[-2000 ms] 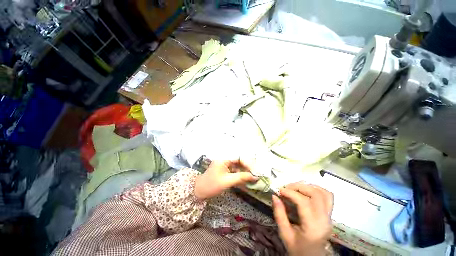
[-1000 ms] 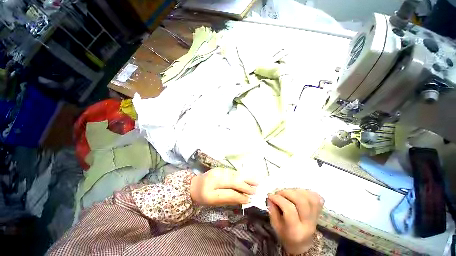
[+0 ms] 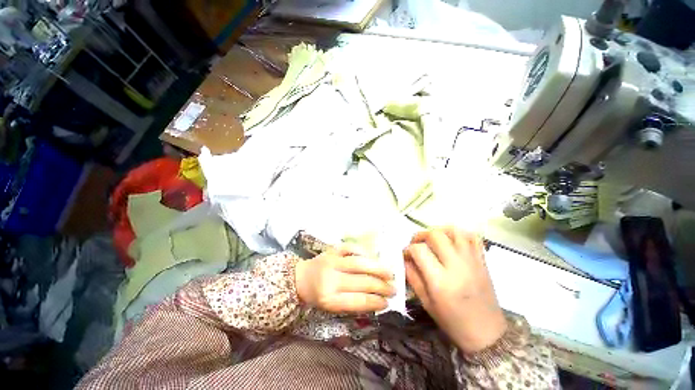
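My left hand (image 3: 347,282) and my right hand (image 3: 453,282) are side by side at the table's front edge. Between their fingertips they hold a small white piece (image 3: 395,293), which hangs a little below the edge. Light green garment panels (image 3: 400,156) and limp white fabric (image 3: 282,171) lie bunched on the table just beyond the hands. Strong glare washes out part of the cloth. The sewing machine head (image 3: 560,91) stands at the right, with the presser foot area (image 3: 560,199) below it, away from the hands.
A dark phone (image 3: 649,282) lies at the right by a light blue cloth (image 3: 587,257). Green strips (image 3: 293,84) lie on the brown board (image 3: 225,99) at the left. A red bag (image 3: 152,179) with green cut pieces (image 3: 183,242) is at lower left. A bent wire (image 3: 466,131) is left of the needle.
My right hand has moved up onto the table edge, and its forearm sleeve now shows. The green bit at the fingertips two seconds ago has given way to a white piece.
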